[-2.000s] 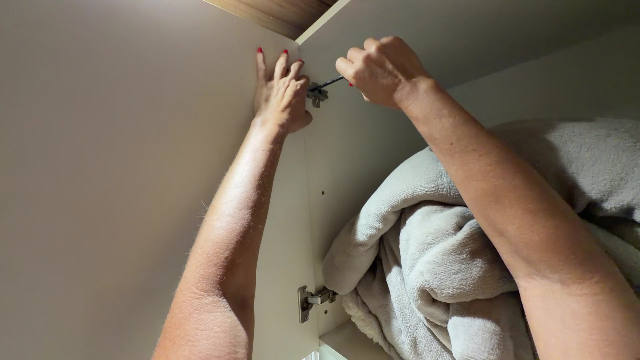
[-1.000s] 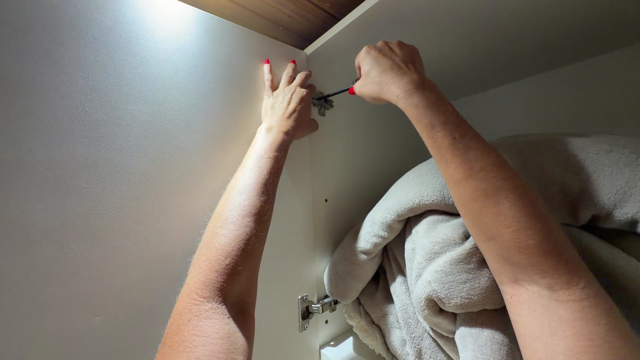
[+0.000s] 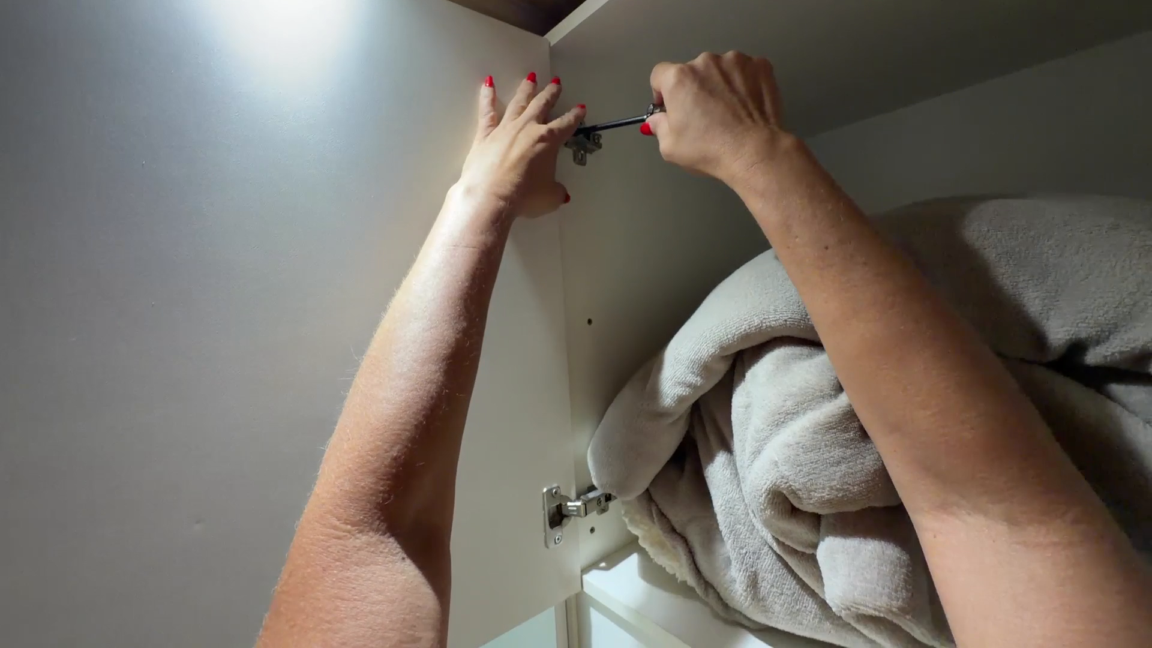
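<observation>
My left hand [image 3: 522,153] lies with its fingers spread on the inner face of the white cabinet door [image 3: 225,315], beside the upper hinge, and holds nothing. My right hand [image 3: 720,112] is closed around the handle of a screwdriver [image 3: 623,122], whose dark shaft points left to the upper metal cabinet hinge [image 3: 583,147]. The fingers hide most of the handle, and the exact contact of the tip is hard to make out. Part of the hinge is hidden behind my left fingers. Lower down, a second metal cabinet hinge [image 3: 576,506] joins the door to the side panel.
A bulky grey fleece blanket [image 3: 810,432] fills the right of the cabinet, under my right forearm, and touches the area of the lower hinge. Below it is a white shelf [image 3: 630,585]. The cabinet side panel [image 3: 621,261] has small drilled holes.
The fingers of my left hand have spread wider on the door, beside the upper hinge. My right hand keeps its hold on the screwdriver, its grip slightly turned.
</observation>
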